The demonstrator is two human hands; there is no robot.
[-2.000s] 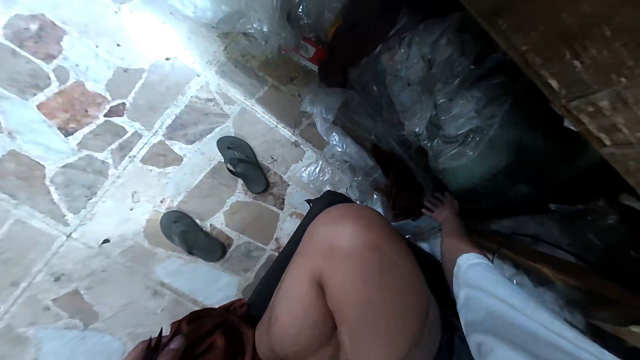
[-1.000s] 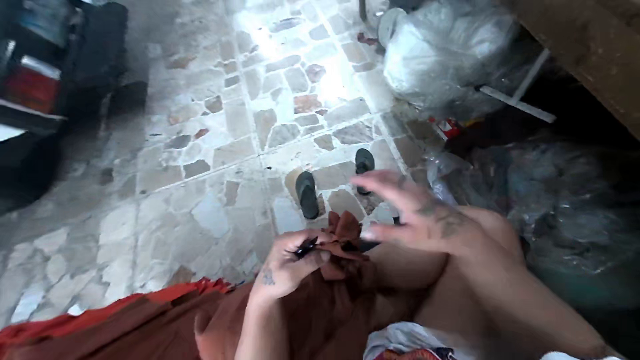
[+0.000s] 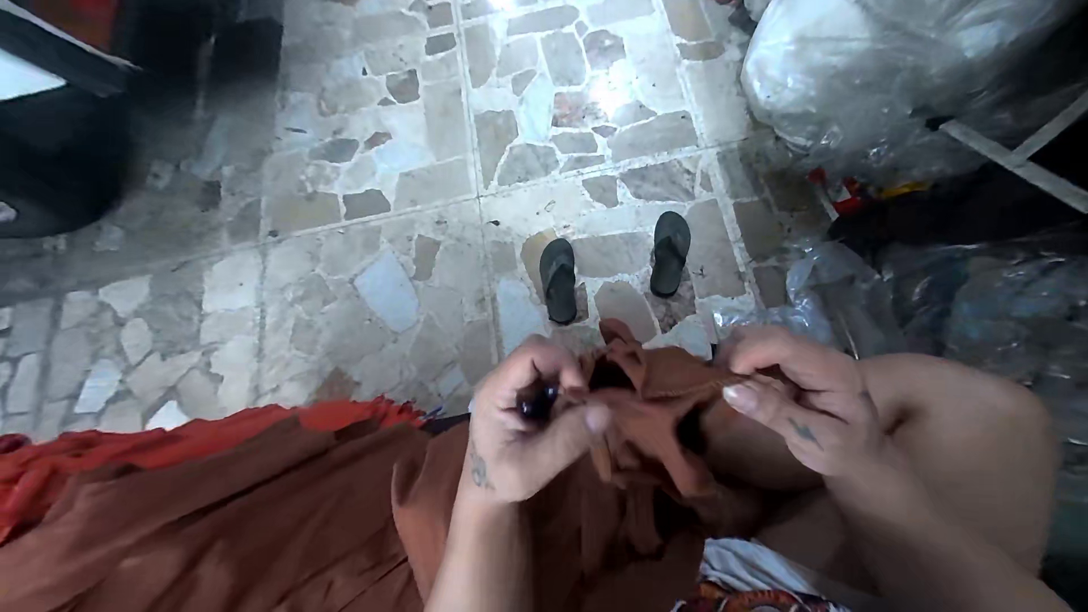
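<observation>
A rust-brown fabric piece (image 3: pixel 659 387) is stretched between my two hands above my lap. My left hand (image 3: pixel 531 425) pinches its left edge and also holds a small dark object (image 3: pixel 537 401) in the curled fingers, too hidden to name. With thumb and fingertips, my right hand (image 3: pixel 799 395) grips the seam on the right, beside my bare knee. More brown cloth (image 3: pixel 280 527) lies across my lap and to the left, over bright red fabric (image 3: pixel 255 421).
Two dark flip-flops (image 3: pixel 558 280) (image 3: pixel 671 253) lie on the stone-patterned floor (image 3: pixel 382 289). At the right are a stuffed clear plastic bag (image 3: pixel 850 76), loose plastic sheeting (image 3: pixel 1003 314) and a pale metal bar (image 3: pixel 986 149). A black object (image 3: pixel 59 161) stands upper left.
My right hand, against dark plastic at the right two seconds ago and raised open one second ago, now grips the brown fabric. The view has swung left.
</observation>
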